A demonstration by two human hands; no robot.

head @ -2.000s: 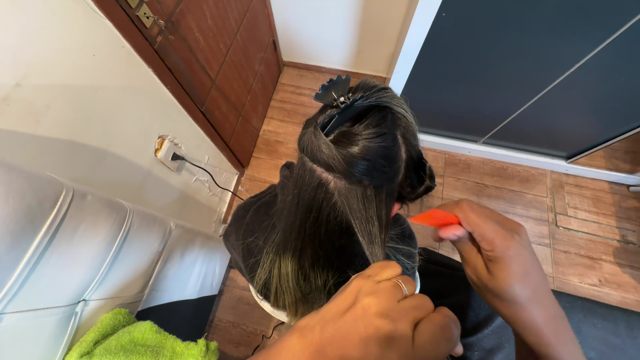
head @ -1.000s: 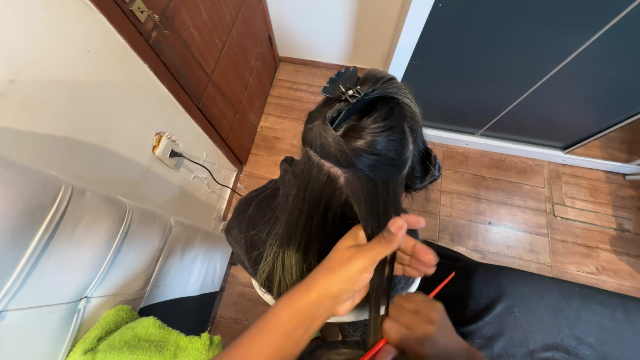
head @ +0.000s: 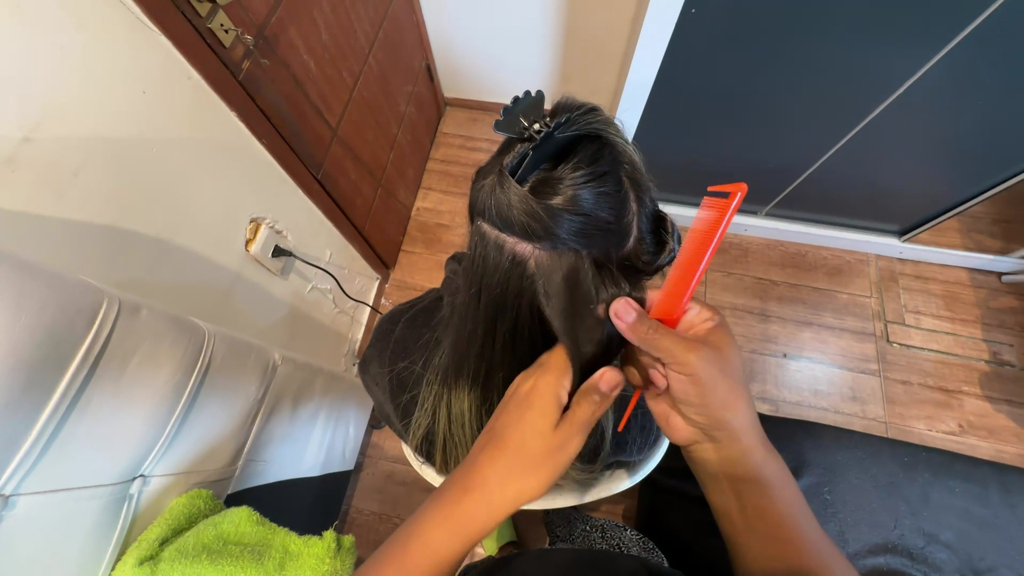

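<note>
A person with long dark hair [head: 488, 320], lighter at the ends, sits facing away from me on a round white seat [head: 560, 502]. A black claw clip [head: 538, 136] holds the upper hair on the crown, and a parting shows below it. My left hand [head: 544, 420] is closed around a section of hair at the lower right of the head, its thumb toward the right. Beside it, my right hand [head: 684, 360] grips an orange-red tail comb [head: 692, 260], teeth end up and thin tail pointing down. That hand's fingertips are close to the same hair section.
A brown wooden door [head: 344, 96] stands beyond the left wall, where a black plug sits in a socket [head: 268, 246]. A grey padded headboard [head: 160, 384] and a green towel [head: 240, 540] are at left. Dark cabinet panels [head: 784, 104] and a black covered surface [head: 904, 496] lie right.
My right hand has moved up from low beside the hair strand, and the comb now points upward. My left hand, fingers spread a second ago, has closed on the hair.
</note>
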